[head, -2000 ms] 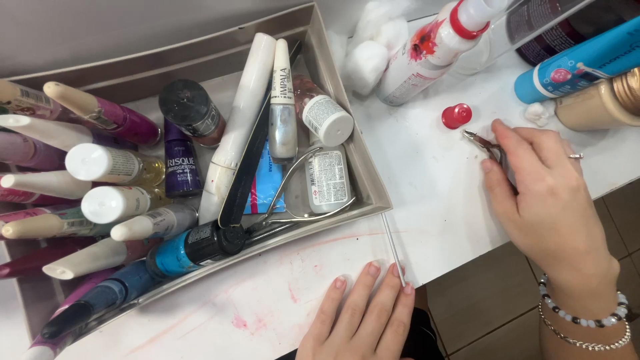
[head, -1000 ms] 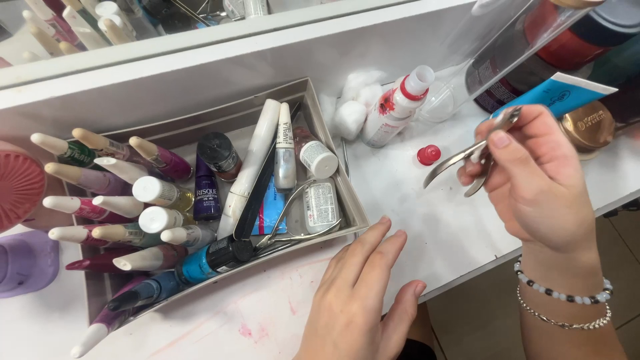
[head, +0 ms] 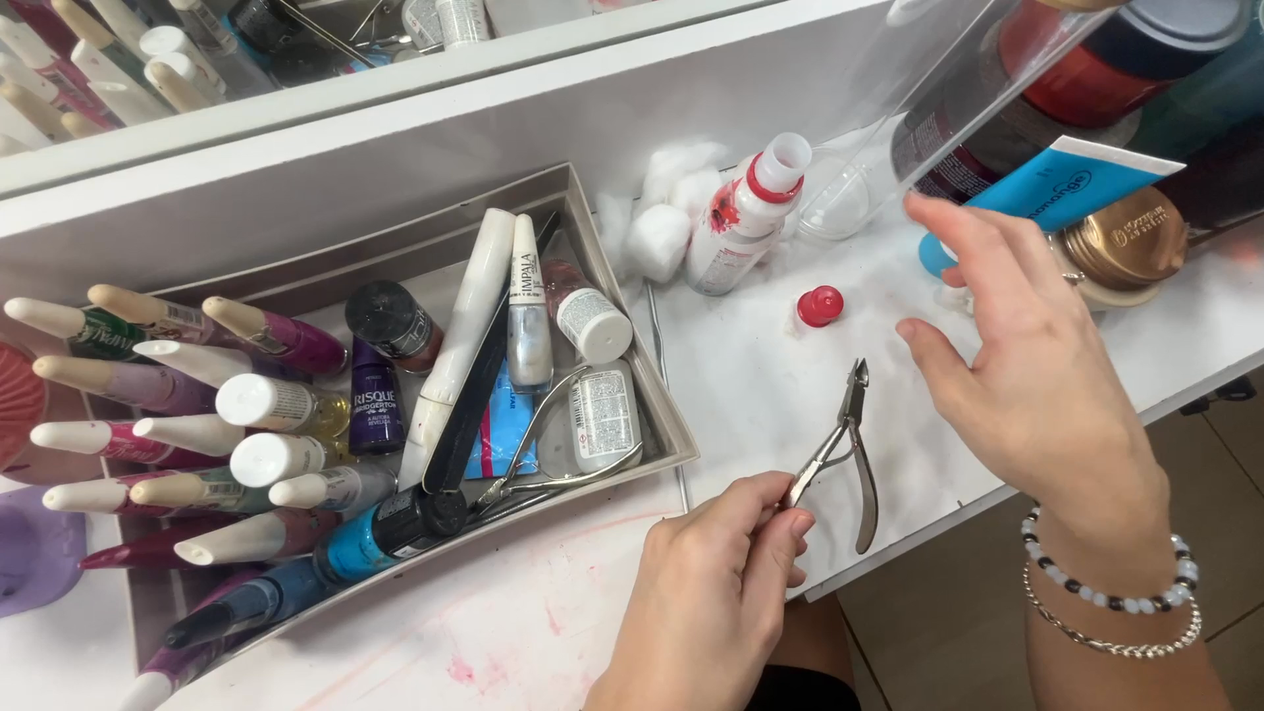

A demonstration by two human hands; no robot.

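My left hand (head: 726, 573) grips one handle of the metal cuticle nippers (head: 839, 444) between thumb and fingers; the other handle stands apart and the jaws point away from me. To their right my right hand (head: 1037, 365), with a ring and two bracelets, is held with fingers spread and nothing in it. Beyond the nippers, a small red cap (head: 820, 306) rests on the white table. A white and red bottle (head: 746, 217) without a cap stands behind it, beside cotton balls (head: 660, 242).
A grey box (head: 681, 444) at the left holds several nail polish bottles, a black nail file (head: 484, 385) and another metal nipper (head: 533, 474). At the back right are a blue tube (head: 1057, 193), a jar with a gold lid (head: 1131, 237) and a clear container (head: 997, 69). A mirror runs along the back.
The nippers have passed from my right hand to my left. My right hand has opened. The view has shifted since the first frame.
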